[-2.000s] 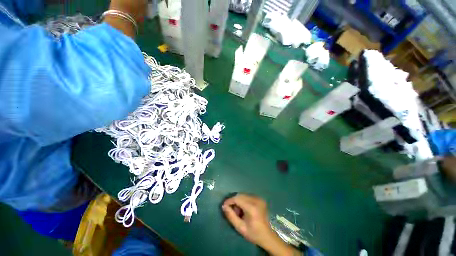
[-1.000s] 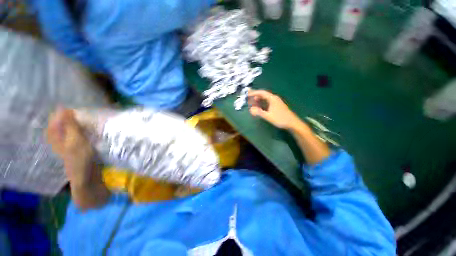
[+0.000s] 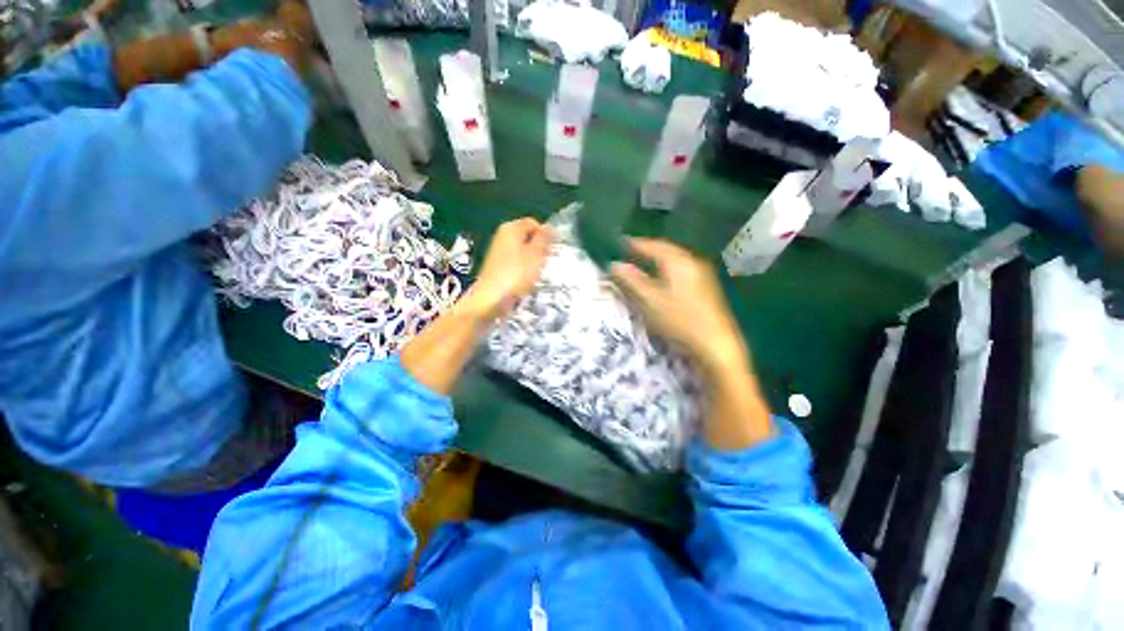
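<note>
A clear plastic bag (image 3: 598, 351) full of small grey-white bundles lies on the green bench in front of me, its narrow end pointing away. My left hand (image 3: 512, 265) grips the bag's upper left edge near that end. My right hand (image 3: 672, 296) is at the bag's upper right side, fingers bent; whether it grips the plastic is blurred. A heap of coiled white cables (image 3: 351, 253) lies on the bench to the left of the bag.
White boxes with red marks (image 3: 567, 123) stand in a row behind the bag. White pieces in black trays (image 3: 814, 80) are at the back and right. A person in a blue smock (image 3: 111, 247) is at the left; another arm (image 3: 1048, 173) shows far right. A metal post (image 3: 364, 93) stands beyond the cables.
The filled bag has moved from beside my body at the left onto the bench. Both hands are now at it; my right hand has left the edge of the cable heap.
</note>
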